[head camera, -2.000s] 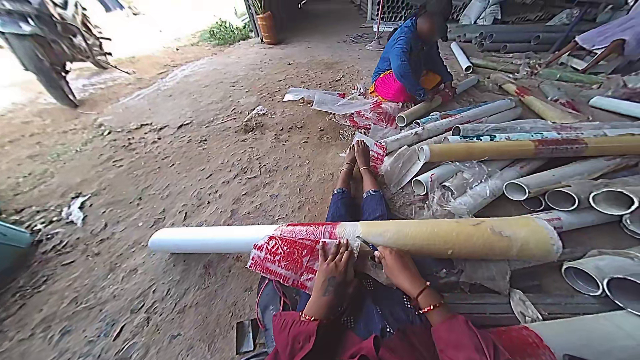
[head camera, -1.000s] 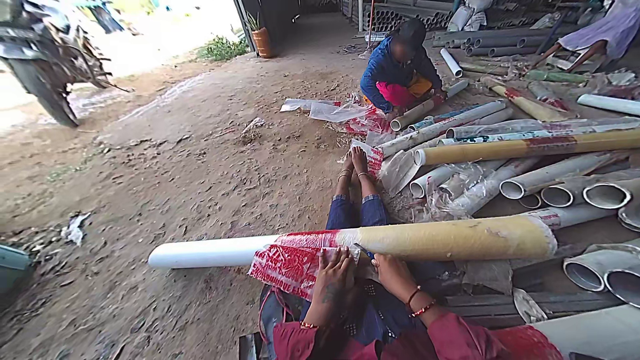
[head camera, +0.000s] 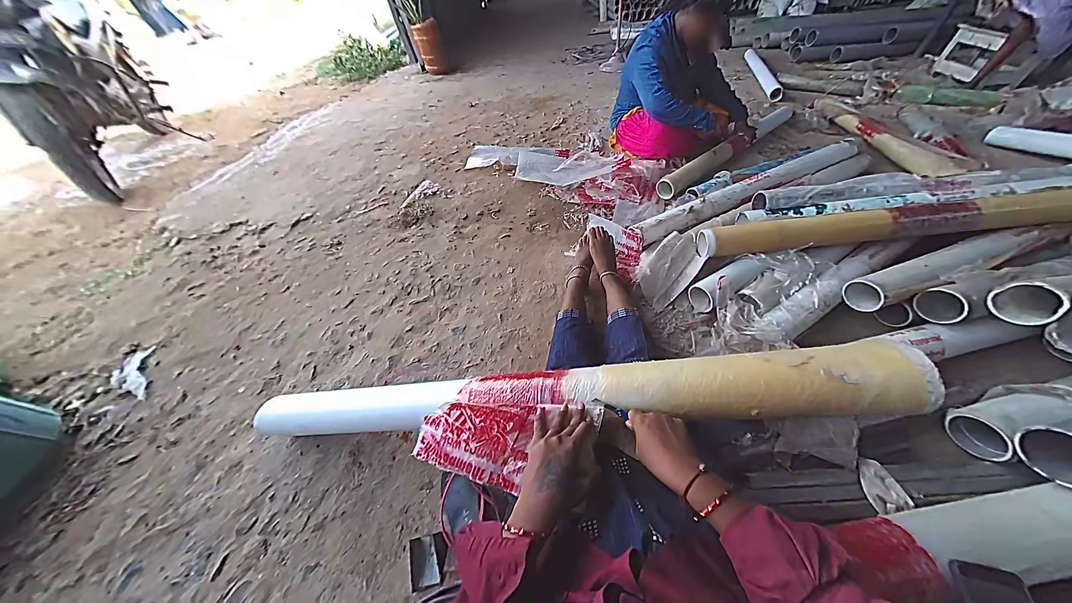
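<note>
A long pipe (head camera: 754, 381) lies across my legs, white at its left end and yellowish on the right. Red-printed plastic film (head camera: 477, 440) wraps part of its middle and hangs loose on the near side. My left hand (head camera: 561, 448) presses on the film's edge with its fingers spread against the pipe. Just right of it, my right hand (head camera: 662, 435) is closed on a small tool with a dark blade-like tip (head camera: 615, 410), perhaps a knife, whose point is at the film's edge. Its handle is mostly hidden in the hand.
Many pipes (head camera: 837, 219) lie heaped at the right, with torn plastic film among them. Another person (head camera: 670, 84) squats ahead, hands on a pipe. Stripped film (head camera: 586, 172) lies near that person. A motorcycle (head camera: 75, 100) stands at upper left, a greenish container (head camera: 25, 440) at the left edge.
The pipe's right end has shifted slightly between the frames. My hands remain near the film's edge. The other person's head and upper body have moved.
</note>
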